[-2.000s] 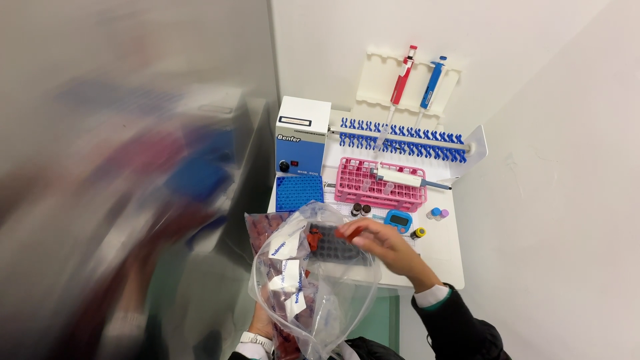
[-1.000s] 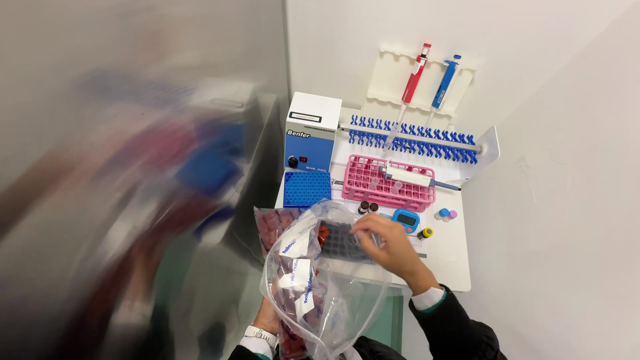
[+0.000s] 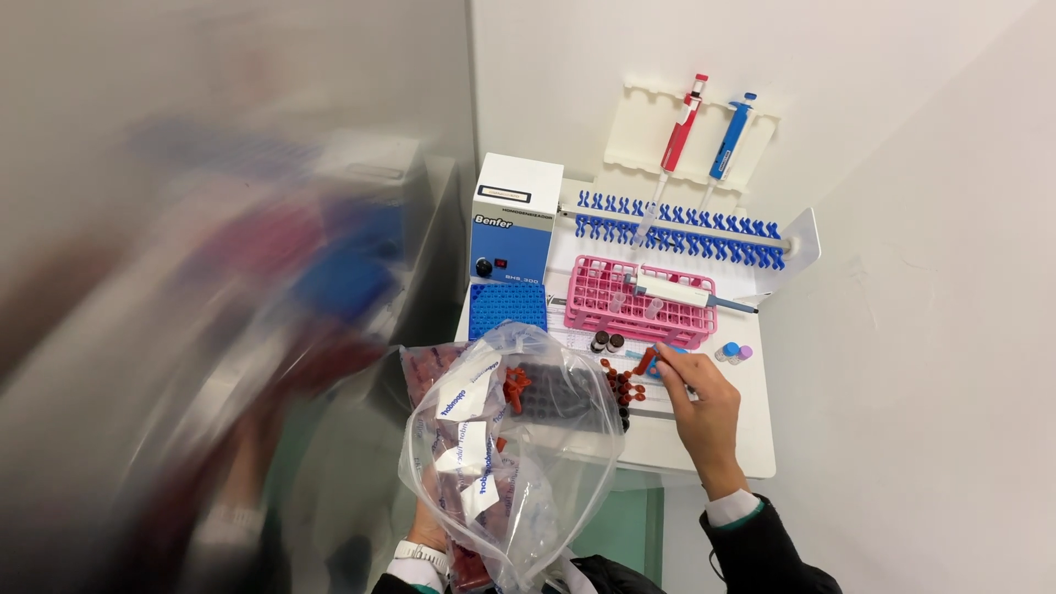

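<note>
My left hand (image 3: 428, 516), partly hidden by plastic, holds a large clear plastic bag (image 3: 549, 503) from below. Inside the bag are packs of red-brown microtubes (image 3: 429, 371) with white printed labels and some loose tubes (image 3: 516, 388). My right hand (image 3: 708, 404) pinches a red-brown microtube (image 3: 647, 360) between thumb and fingertips, over the right end of a dark tube rack (image 3: 561, 396). Several similar tubes (image 3: 634, 391) stand at that rack's right end; the bag covers much of the rest. A blue digital timer (image 3: 667, 360) lies partly hidden behind my right fingers.
Behind are a Benfer homogenizer (image 3: 513, 239) with a row of blue clips (image 3: 685, 231), a blue rack (image 3: 507, 310), and a pink tube rack (image 3: 590, 318) with a pipette (image 3: 672, 290) across it. Dark-capped vials (image 3: 608, 342) and colored-cap tubes (image 3: 733, 352) stand nearby. Two pipettes (image 3: 681, 132) hang on the wall holder.
My right hand has moved right, off the bag's opening, and now holds a red-brown tube. The right end of the dark rack shows tubes that the hand covered before. My left hand still holds the bag.
</note>
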